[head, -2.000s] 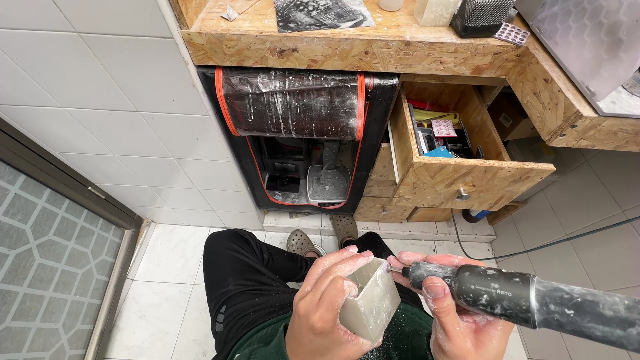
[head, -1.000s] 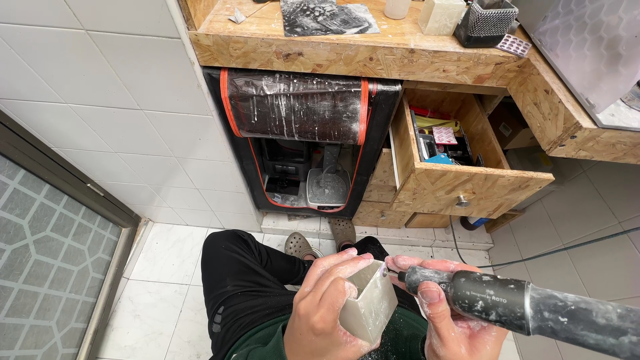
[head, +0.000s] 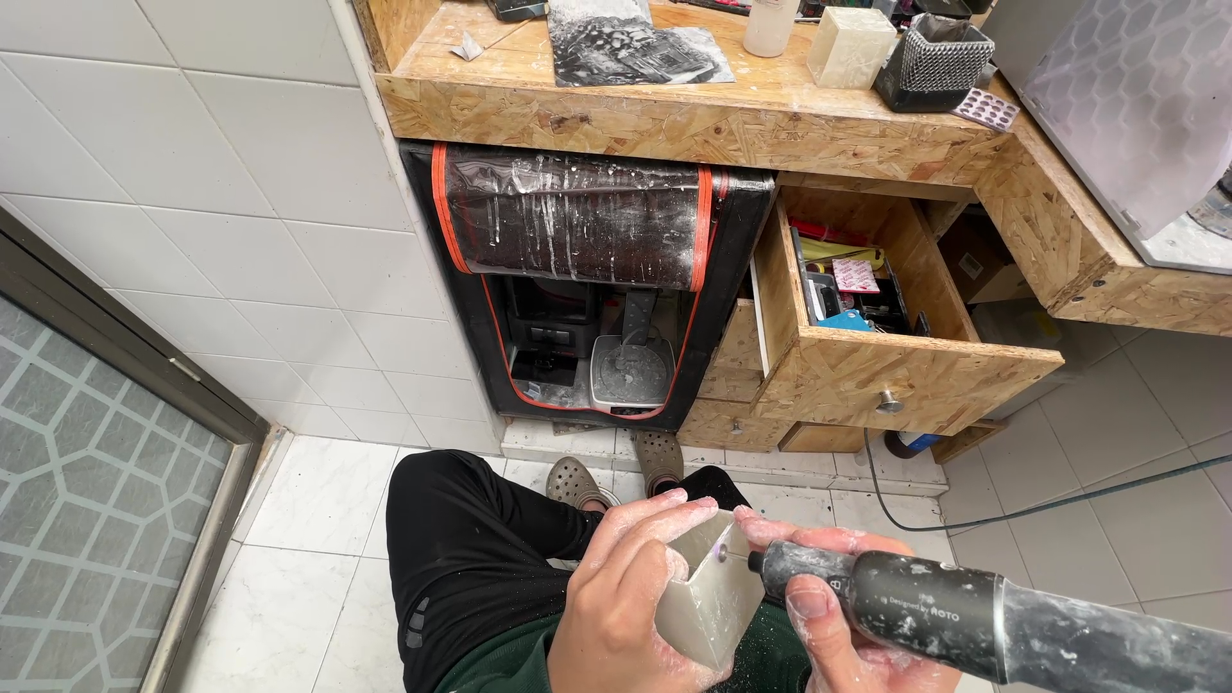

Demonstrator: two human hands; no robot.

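My left hand (head: 616, 606), white with dust, grips a hollow, pale square block (head: 707, 611) over my lap, with some of its fingers over the rim. In my right hand (head: 837, 616) is a black rotary tool (head: 924, 602), also dusty, pointing left. Its small round bit (head: 722, 552) is at the block's upper wall near the rim; whether it touches cannot be told. Fine white specks show below the block.
A particleboard bench (head: 712, 120) spans the top, bearing a printed picture (head: 635, 48), a pale block (head: 851, 46) and a mesh holder (head: 938, 63). Below are a black enclosure (head: 577, 212) with orange trim and an open drawer (head: 905, 375) of tools. A cable (head: 1059, 502) crosses at right.
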